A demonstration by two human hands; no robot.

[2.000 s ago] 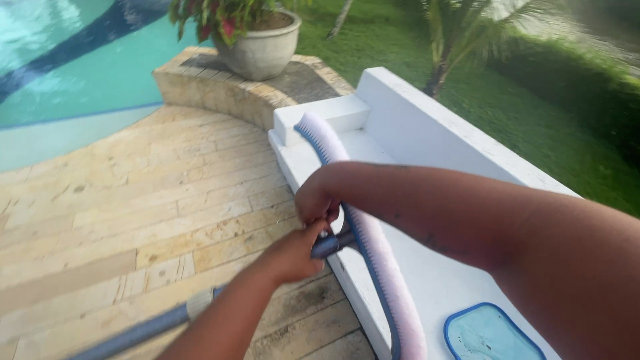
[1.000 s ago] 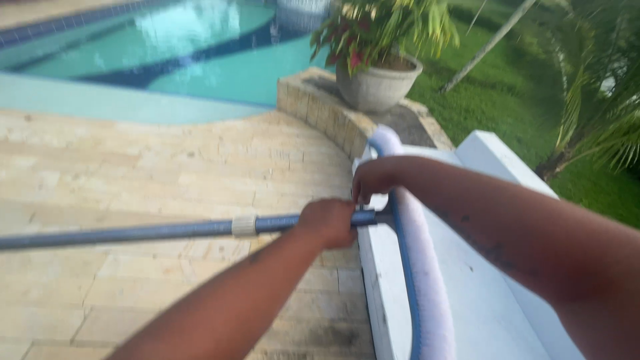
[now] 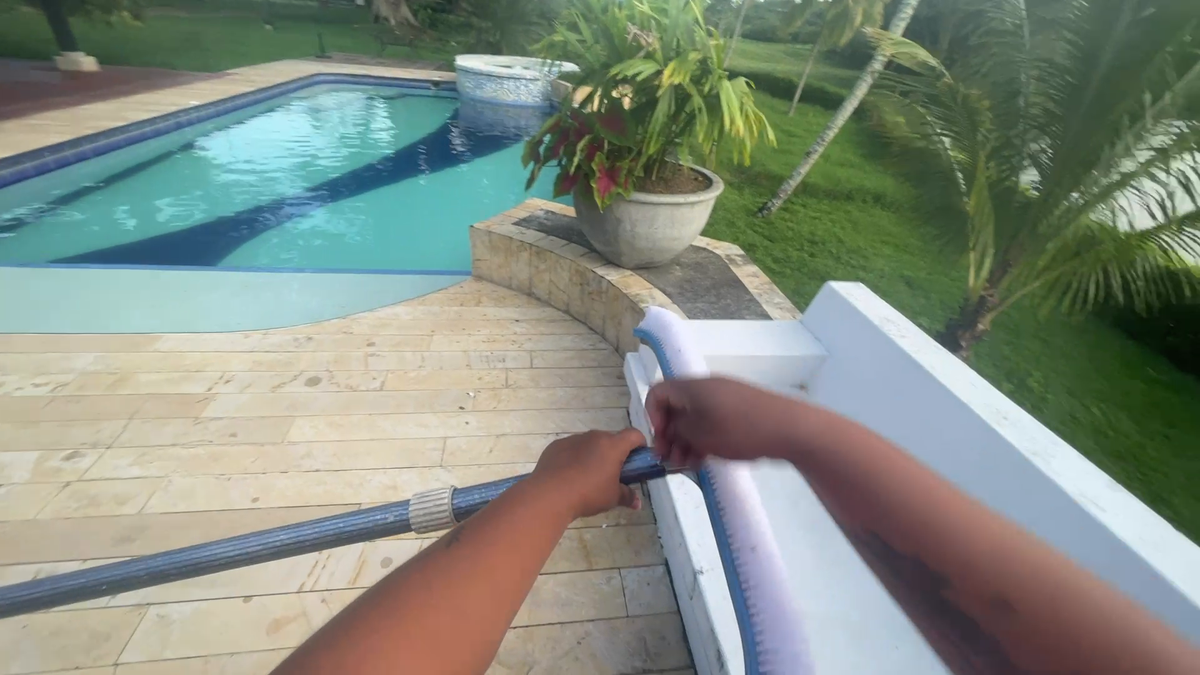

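Observation:
My left hand is closed around the blue telescopic pole near its right end. A pale ribbed locking collar sits on the pole, left of that hand. At the joint between pole and brush, my right hand is bent over with its fingers down; it is blurred, and its fingertips are partly hidden. The long pool brush, with whitish bristles and a blue edge, lies crosswise to the pole along the white bench. My right hand and wrist cover part of it.
The white masonry bench runs along the right side. A concrete planter stands on a curved stone ledge ahead. Beyond the stone deck lies the pool. Palms and grass are on the right.
The view has swung up toward the pool. Both hands stay at the joint between pole and brush. The blue net seen on the bench two seconds ago is out of view.

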